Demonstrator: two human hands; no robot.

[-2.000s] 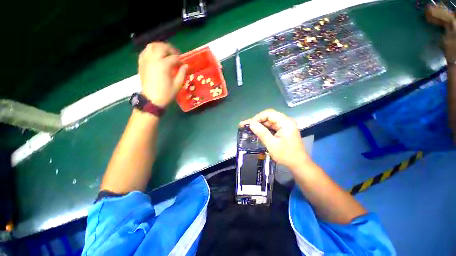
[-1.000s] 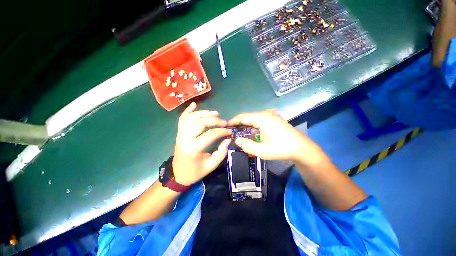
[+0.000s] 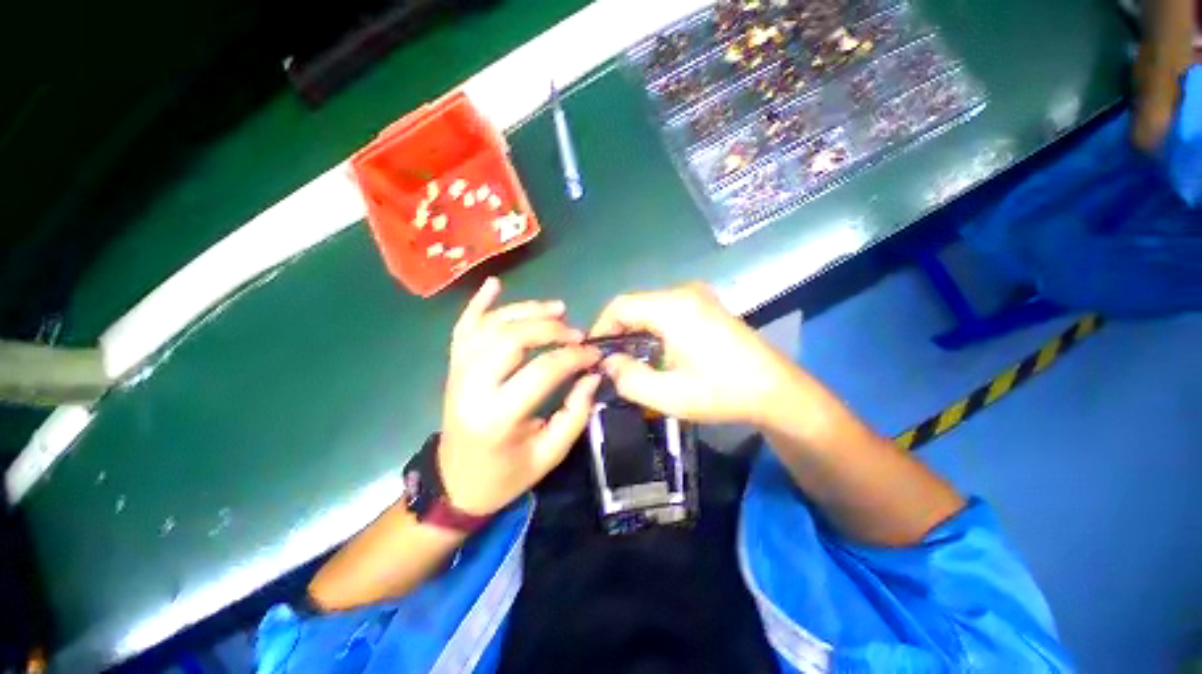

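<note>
An open phone body point(image 3: 642, 464) is held upright in the picture over my lap, at the bench edge, its dark battery and silver frame showing. My left hand point(image 3: 508, 402) is at the upper left corner of the phone, thumb and index fingertips together there. My right hand point(image 3: 699, 358) grips the phone's upper end from the right, thumb across its inside. The fingers hide most of the upper end, and any small part between them cannot be made out.
A red bin point(image 3: 385, 198) with small pale bits lies on the green bench point(image 3: 297, 336). A thin pale stick point(image 3: 567, 148) lies between it and a clear tray point(image 3: 844, 112) of small dark and coppery parts. A white rail point(image 3: 224, 279) runs behind. Another person's arm point(image 3: 1160, 79) is at right.
My left hand has come from the red bin to the phone's upper end. My right hand has stayed on the phone. The view has shifted, so bin and tray appear further left and higher.
</note>
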